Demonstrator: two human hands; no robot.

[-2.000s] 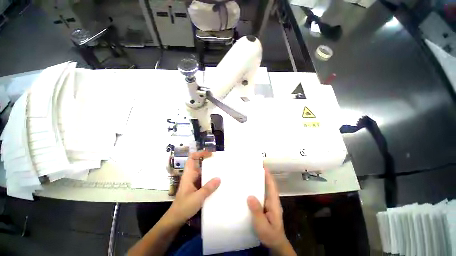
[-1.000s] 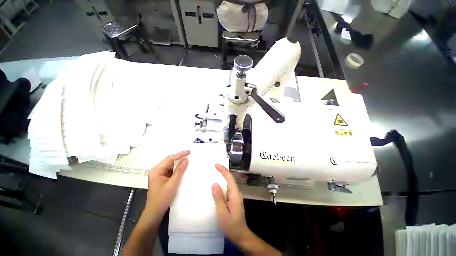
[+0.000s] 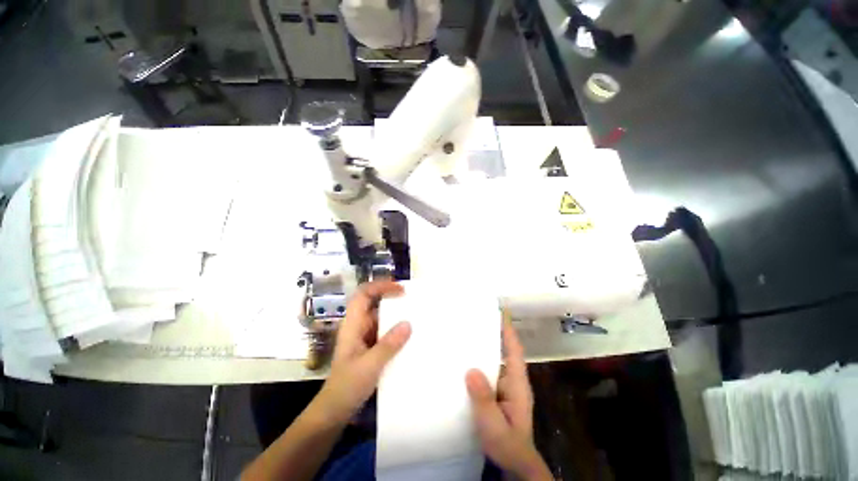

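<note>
A white panel (image 3: 435, 385) is upright in the picture just in front of the skiving machine (image 3: 527, 244), with another layer's edge showing at its lower end. My left hand (image 3: 362, 352) grips its left edge, thumb on top. My right hand (image 3: 503, 404) grips its right edge, thumb on top. The panel's upper end is beside the dark feed wheel area (image 3: 395, 246) and overlaps the front of the white body. The small silver edge guide (image 3: 325, 289) is left of the panel, apart from it.
A fanned pile of panels (image 3: 66, 254) lies on the pale machine table (image 3: 188, 368) at the left. The adjusting knob (image 3: 325, 117), dark lever (image 3: 405, 199) and white machine arm (image 3: 428, 113) rise behind. A panel stack (image 3: 781, 423) and tape roll (image 3: 601, 87) are on the dark bench at right.
The view swung right and back. One second ago the panels lay at the working point left of the wheel; now both hands hold them to its right, before the machine body.
</note>
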